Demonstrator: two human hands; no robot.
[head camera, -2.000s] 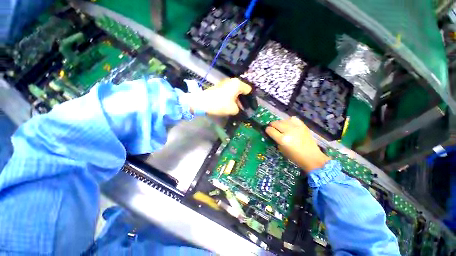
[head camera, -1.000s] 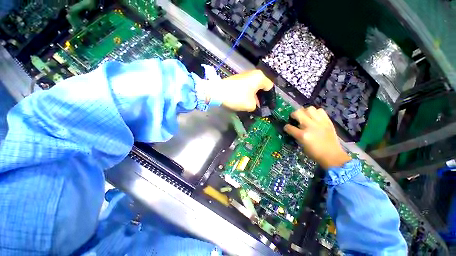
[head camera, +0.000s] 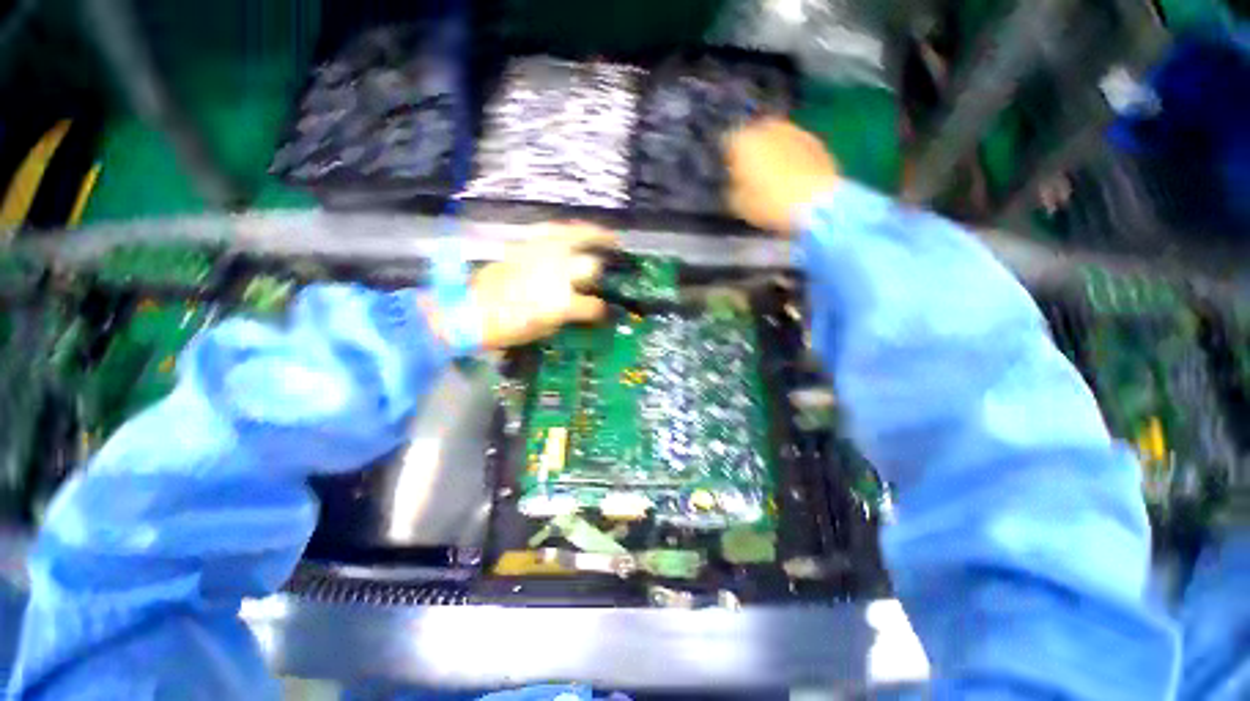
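Note:
The green main circuit board (head camera: 596, 411) sits in its black carrier (head camera: 507, 514), blurred, directly in front of me. My left hand (head camera: 542, 288) is over the board's rear left corner, with its fingers curled around a dark block component (head camera: 610, 278), its outline blurred. My right hand (head camera: 779, 171) is at the right edge of the bin of grey block components (head camera: 685, 123); its fingertips are too blurred to show whether they hold anything. Small silver-white components (head camera: 555, 130) fill the middle bin, and dark block components fill the left bin (head camera: 377, 117).
A metal rail (head camera: 343, 236) runs between bins and boards, and another (head camera: 548, 644) along the front. A bare metallic surface (head camera: 439, 459) lies left of the carrier. More boards stand at both sides. A clear plastic bag (head camera: 809, 34) lies behind the right bin.
The view has turned, so the line now runs level. My right hand has left the board's rear edge and moved to the right bin. My left hand stays near the rear of the board.

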